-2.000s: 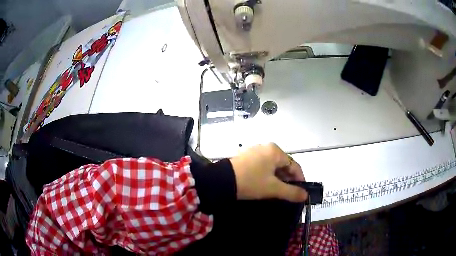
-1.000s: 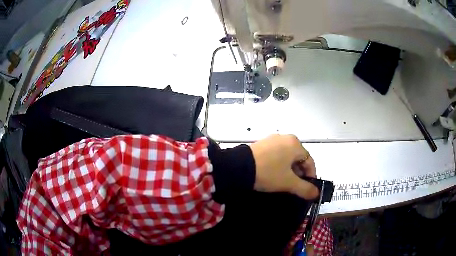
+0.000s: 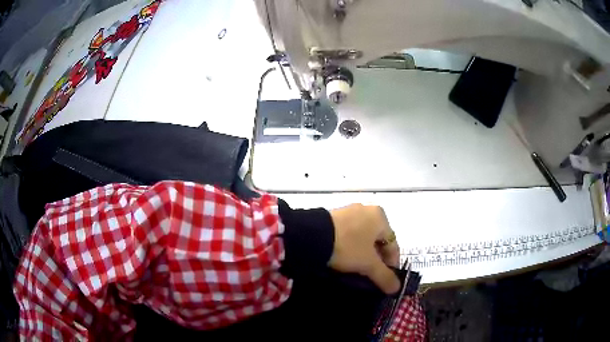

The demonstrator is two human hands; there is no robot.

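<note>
My left hand [image 3: 364, 244], with a ring on one finger, is closed on the end of a black garment piece [image 3: 321, 297] at the table's front edge. Thin scissor blades [image 3: 396, 294] stand upright beside the folded black end [image 3: 410, 280], by my fingertips; whether they touch it I cannot tell. My right hand is hidden below the edge; only its red-checked sleeve shows at the bottom. More dark garment [image 3: 147, 150], with pale stitch lines, lies heaped left of the needle area.
The sewing machine head [image 3: 294, 40] stands over the metal throat plate [image 3: 318, 120]. A flat black rectangle [image 3: 483, 92] lies under the arm. A thin dark-handled tool [image 3: 548, 177] lies at the right. A ruler strip [image 3: 495, 247] runs along the front edge.
My left hand and the held cloth end have moved lower. The scissor blades have tilted more, and the blue handle part seen a second ago is out of sight. The view has shifted slightly.
</note>
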